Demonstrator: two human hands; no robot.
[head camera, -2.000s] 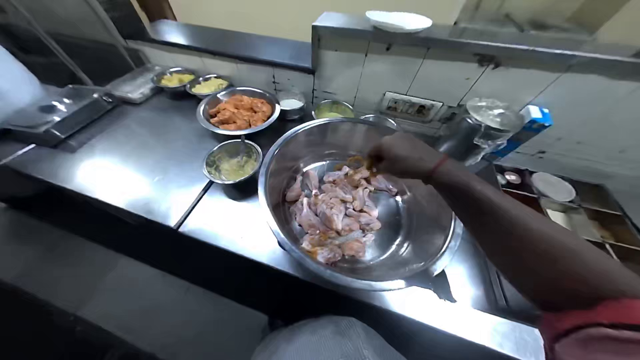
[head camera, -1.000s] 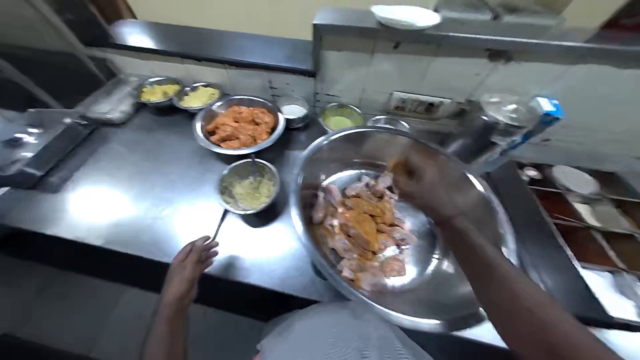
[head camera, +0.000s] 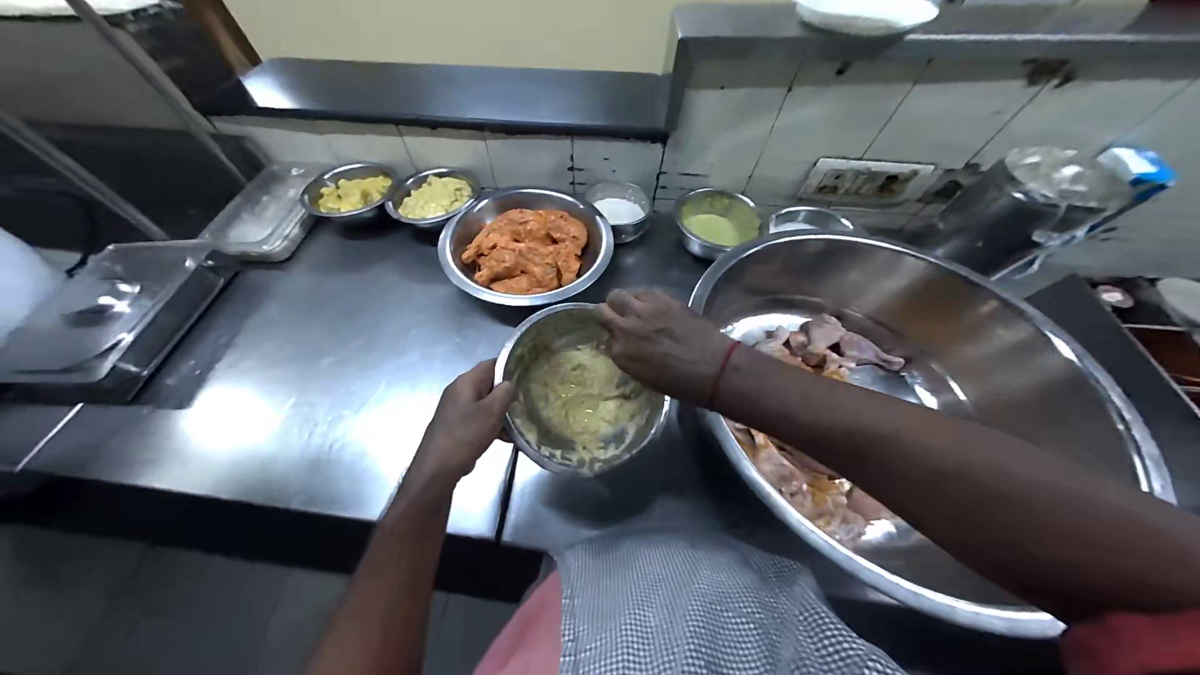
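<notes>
A steel bowl of pale yellow-green paste (head camera: 586, 398) is tilted toward me above the counter's front part. My left hand (head camera: 469, 417) grips its left rim, thumb over the edge. Over the bowl's upper right rim is my right hand (head camera: 661, 339), fingers curled and blurred; a spoon seems to be in it, but the fingers hide most of it. Beneath my right forearm stands a large steel basin (head camera: 1050, 394) holding raw chicken pieces (head camera: 825, 342), some with orange-brown spice on them.
Behind the tilted bowl stands a steel bowl of orange marinated meat (head camera: 527, 251). Two bowls of yellow paste (head camera: 354, 194), a small bowl of white stuff (head camera: 621, 211) and a bowl of green liquid (head camera: 718, 223) line the wall. Lidded trays (head camera: 258, 220) are at left.
My right hand has moved left from the basin to the paste bowl. My left hand, away from the bowl a second ago, now grips its rim. Orange-brown spice appeared on the chicken between the earlier frames.
</notes>
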